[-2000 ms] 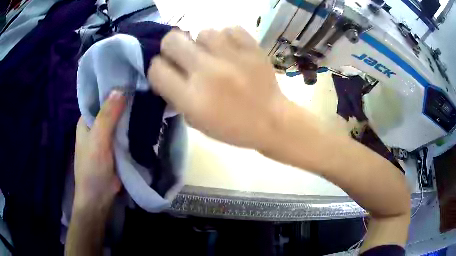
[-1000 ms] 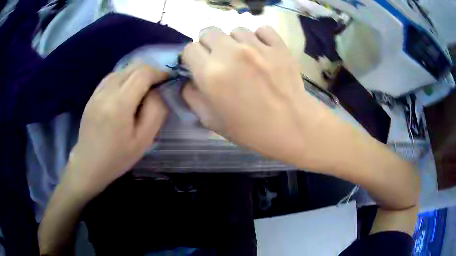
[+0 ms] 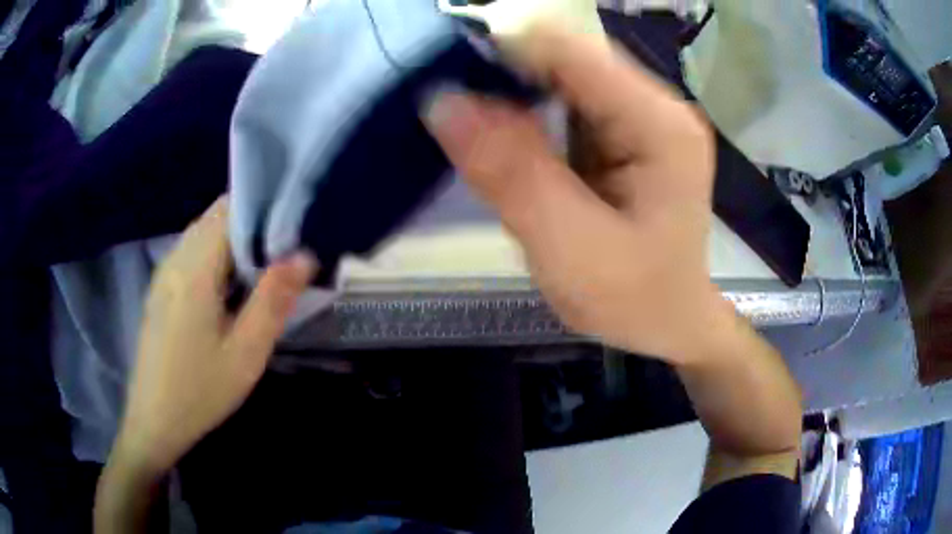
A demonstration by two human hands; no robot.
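Observation:
A light grey and navy knit piece [image 3: 303,115] is held up over the front of the table, with a navy band [image 3: 381,172] along its lower side. My left hand [image 3: 214,318] grips its lower left corner between thumb and fingers. My right hand [image 3: 616,193] is blurred and holds its upper right end, thumb on the navy part. The larger navy fabric [image 3: 136,167] lies at the left, with light grey cloth [image 3: 94,334] hanging below it.
The table-edge ruler [image 3: 449,315] runs along the front edge. The sewing machine's control panel [image 3: 877,68] is at the upper right. A dark flat strip [image 3: 757,209] lies right of my right hand. A blue basket-like object [image 3: 900,480] is at the lower right.
The view has shifted, and the machine head has left the picture. My hands have moved apart from their close grip, and the grey and navy piece is now spread between them.

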